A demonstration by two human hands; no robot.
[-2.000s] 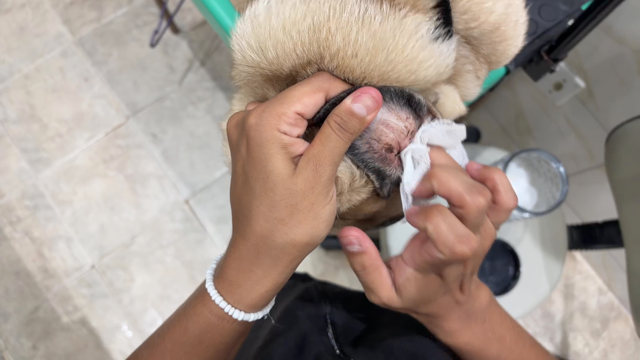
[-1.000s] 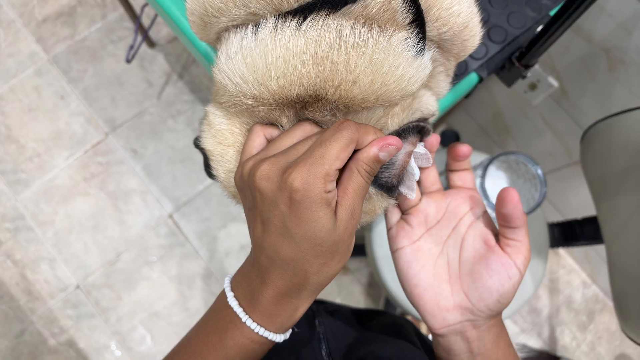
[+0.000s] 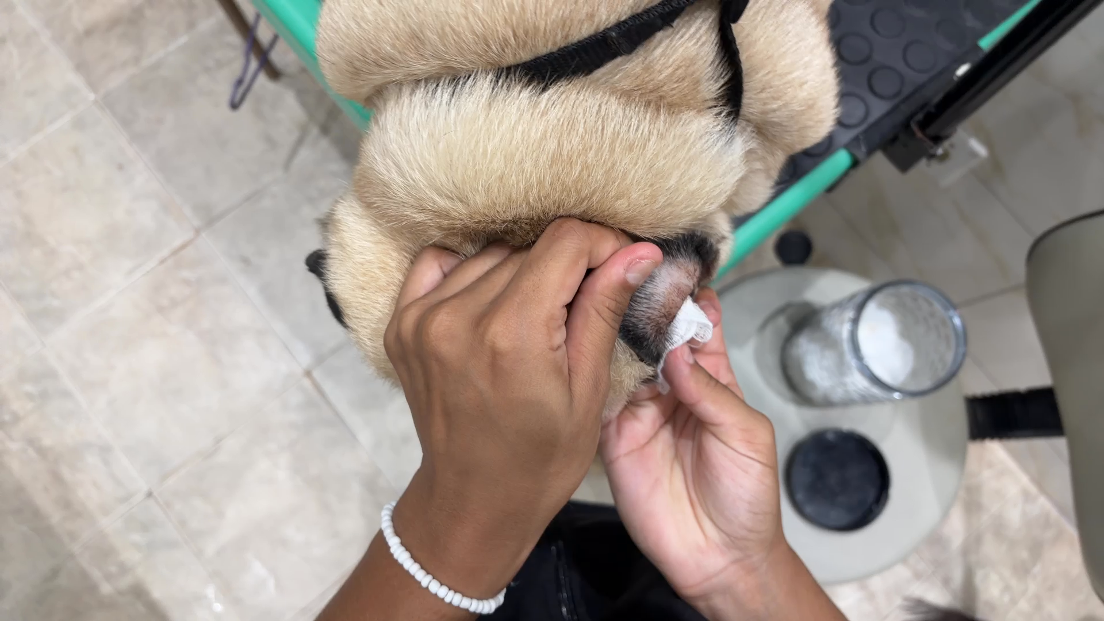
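A tan, thick-furred dog [image 3: 552, 164] with folds of skin and a black strap [image 3: 604, 47] fills the top centre. My left hand [image 3: 517, 354], with a white bead bracelet at the wrist, grips the dark-edged ear flap [image 3: 660, 297] between thumb and fingers and holds it folded back, its pinkish inner side showing. Below and right of it, my right hand [image 3: 699, 448] is palm up, thumb and fingertips on a crumpled white gauze piece [image 3: 690, 324] against the ear's edge. The dog's other dark ear [image 3: 326, 285] shows at the left of its head.
The dog lies on a grooming table with a black studded mat [image 3: 888, 52] and green edge [image 3: 793, 203]. On a pale round stool seat [image 3: 923, 483] at the right stand a glass jar [image 3: 906, 345] with white contents and a black lid [image 3: 837, 479]. A chair [image 3: 1069, 345] borders it.
My right hand has turned from palm down over the inner ear to palm up beneath its edge; its fingers, spread a second ago, now close on the gauze. The left hand keeps hold of the ear.
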